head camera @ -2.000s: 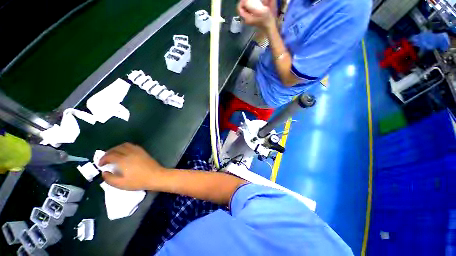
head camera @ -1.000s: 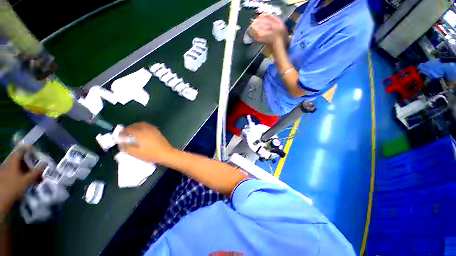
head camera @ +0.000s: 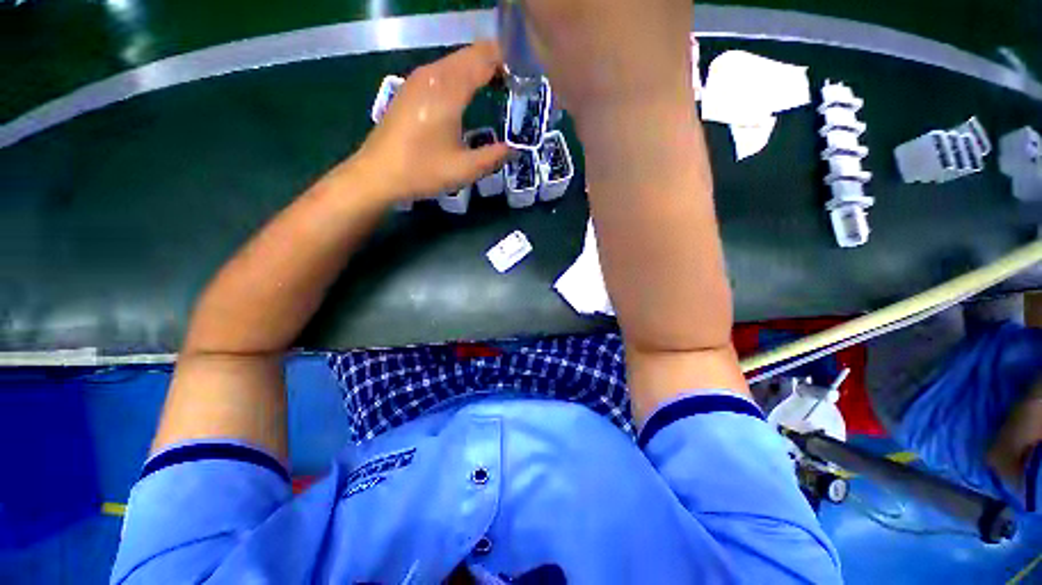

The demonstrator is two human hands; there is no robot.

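Several open white adapter housings (head camera: 522, 174) stand grouped on the dark green bench, dark inside. My left hand (head camera: 429, 126) reaches in from the left, thumb and fingertips at the two ends of one adapter housing (head camera: 529, 123). The grey-blue glue nozzle (head camera: 520, 46) points down at its opening; the tip meets or overlaps its upper end. My right hand (head camera: 594, 34) is at the top edge beside the nozzle, cut off by the frame; its fingers and grip cannot be seen. A small white cap or fitting (head camera: 509, 251) lies nearer me.
White tissue (head camera: 585, 281) lies partly behind my right forearm, with more tissue (head camera: 754, 91) beyond. A joined row of white parts (head camera: 846, 166) and grouped housings (head camera: 943, 154) stand right. A pale bar (head camera: 903, 306) crosses the lower right, near another person's sleeve (head camera: 971, 389).
The view has swung left to the housings. My right hand has left the white pieces by the tissue and moved up beside the nozzle. My left hand is now around one housing under the nozzle.
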